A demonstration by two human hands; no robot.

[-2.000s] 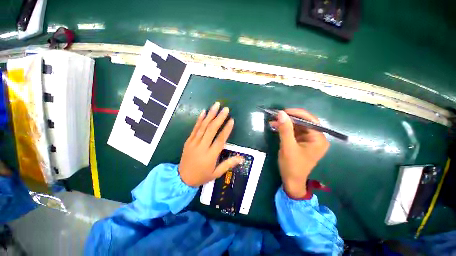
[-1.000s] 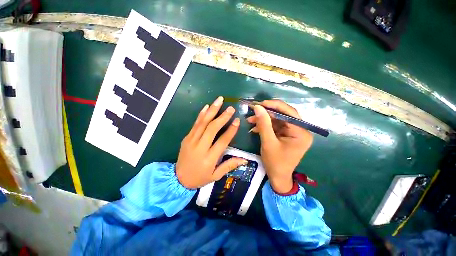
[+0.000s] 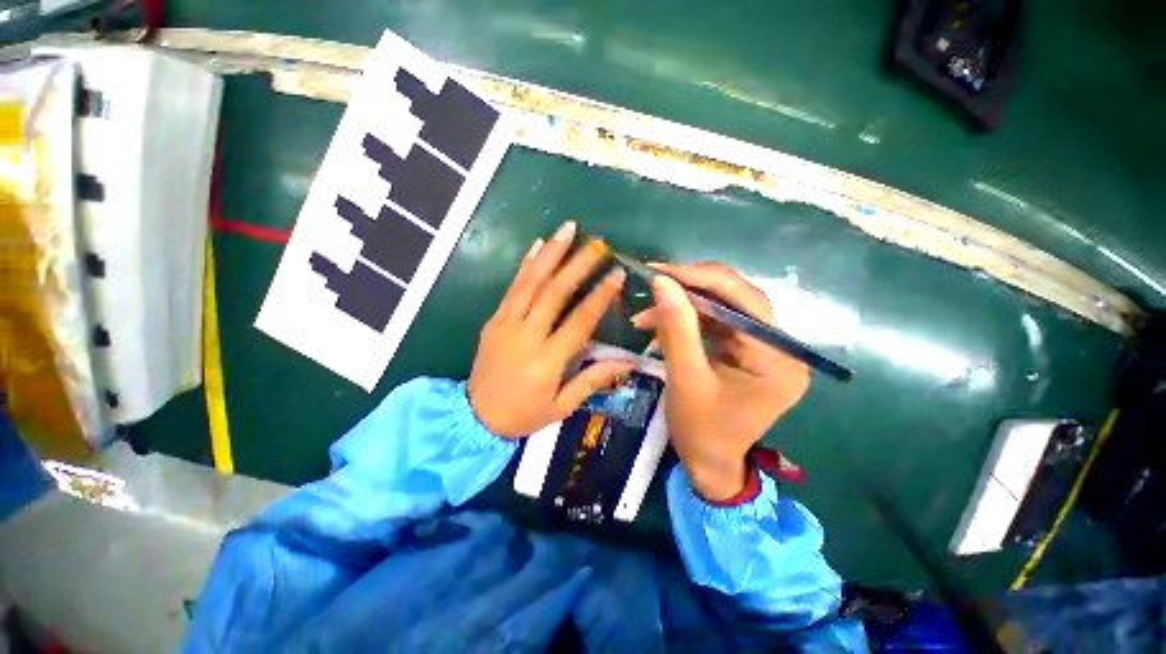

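My right hand [image 3: 729,371] holds the dark tweezers [image 3: 780,339], their tip at the fingertips of my left hand [image 3: 544,339]. A small amber piece [image 3: 595,249] shows at the left fingertips, beside the tweezer tip; whether the fingers grip or press it is not clear. The left thumb lies over the upper end of the opened phone [image 3: 588,454], which rests on a white pad [image 3: 541,457]. The phone's board is partly hidden by the thumb. A white liner sheet [image 3: 289,307] with several black stepped stickers [image 3: 409,179] lies to the left.
A thick curled white sheet stack [image 3: 160,243] and amber tape [image 3: 32,256] lie at the far left. A worn whitish strip [image 3: 716,173] crosses the bench. A phone in a black tray [image 3: 959,51] is at the upper right. Another phone on a white pad [image 3: 997,492] is at the right.
The tweezers and right hand have moved left to the left fingertips, where an amber piece now shows more clearly. The left thumb remains over the phone. The camera view has shifted.
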